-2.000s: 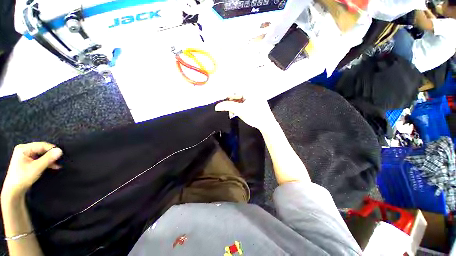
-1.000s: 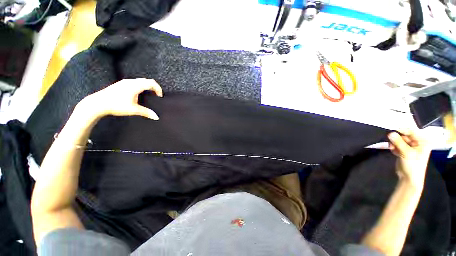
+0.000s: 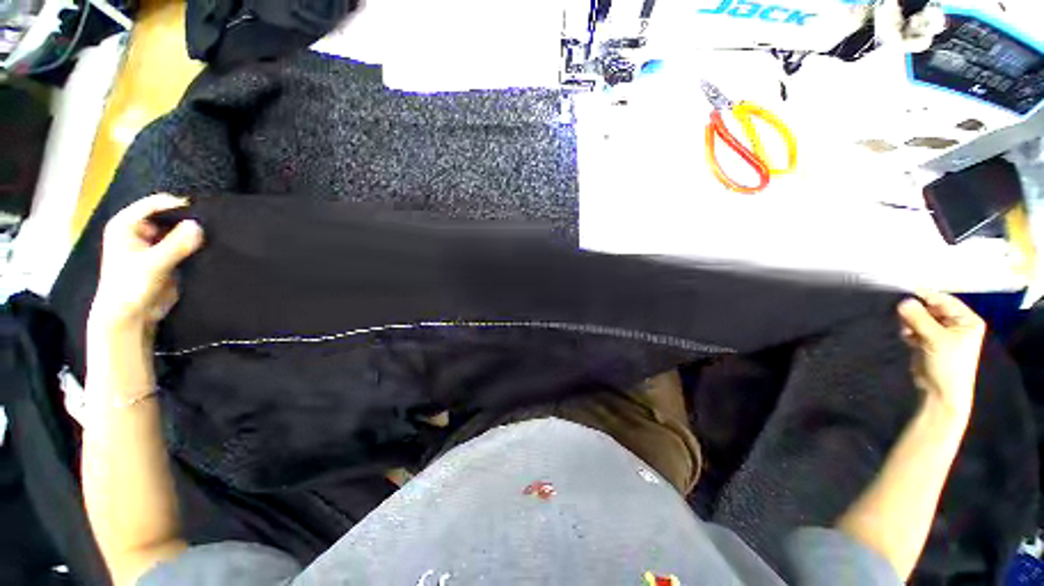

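A long piece of plain black lining fabric (image 3: 378, 269) is stretched across my lap and the front edge of the white table. My left hand (image 3: 147, 258) pinches its upper left corner. My right hand (image 3: 941, 332) pinches its right end between thumb and fingers. A thin white thread line (image 3: 458, 324) runs along the lining in a slight upward curve. Thick speckled grey-black outer fabric (image 3: 401, 155) lies behind the lining, towards the machine.
Scissors with red and yellow handles (image 3: 750, 143) lie on the white table (image 3: 653, 218). The sewing machine (image 3: 756, 16) stands at the back, its control panel (image 3: 985, 63) at upper right. A phone (image 3: 973, 198) lies at the right. Dark cloth (image 3: 859, 424) is heaped at lower right.
My left hand has moved left and closed on the lining's corner, and the cloth is pulled straighter. My right hand keeps its hold on the right end.
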